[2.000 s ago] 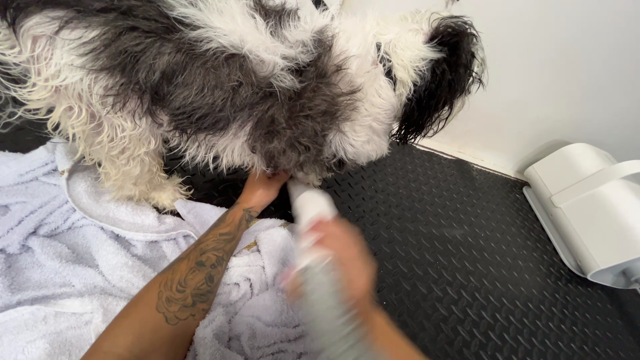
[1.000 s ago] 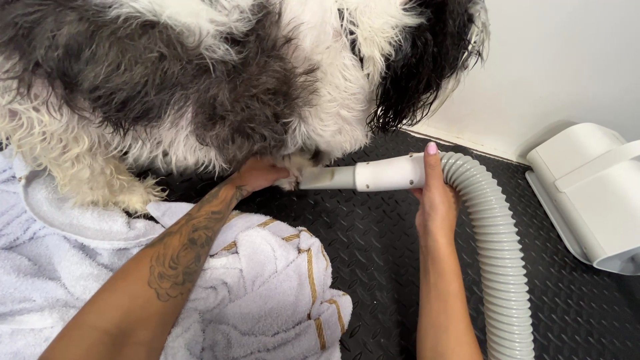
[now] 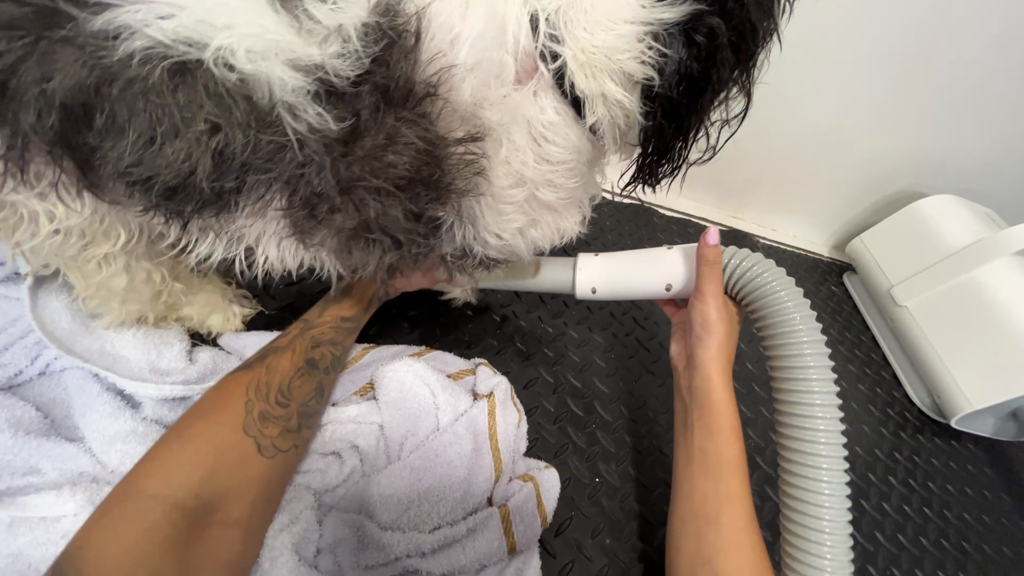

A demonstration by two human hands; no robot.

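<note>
A shaggy black, grey and white dog [image 3: 360,160] stands across the upper left, its black-haired ear hanging at the top. My left hand [image 3: 412,282] reaches under its chest at a front leg; fur hides most of the fingers, so its hold cannot be made out. My right hand [image 3: 704,308] is closed around the white handle [image 3: 636,272] of a dryer hose, thumb on top. The pale grey nozzle [image 3: 532,275] points left, its tip by the paw fur beside my left hand. From the handle a ribbed grey hose [image 3: 804,384] curves down out of view.
Rumpled white towels with gold stripes [image 3: 416,456] lie at the lower left, partly under my left forearm. A white appliance housing with a handle [image 3: 952,312] is at the right, by the white wall [image 3: 904,104]. Black diamond-patterned matting [image 3: 616,432] covers the surface.
Two seconds ago my right hand and the nozzle were blurred, with the nozzle pointing up at the leg. The nozzle now lies sideways, pointing left. My left hand stays beneath the dog.
</note>
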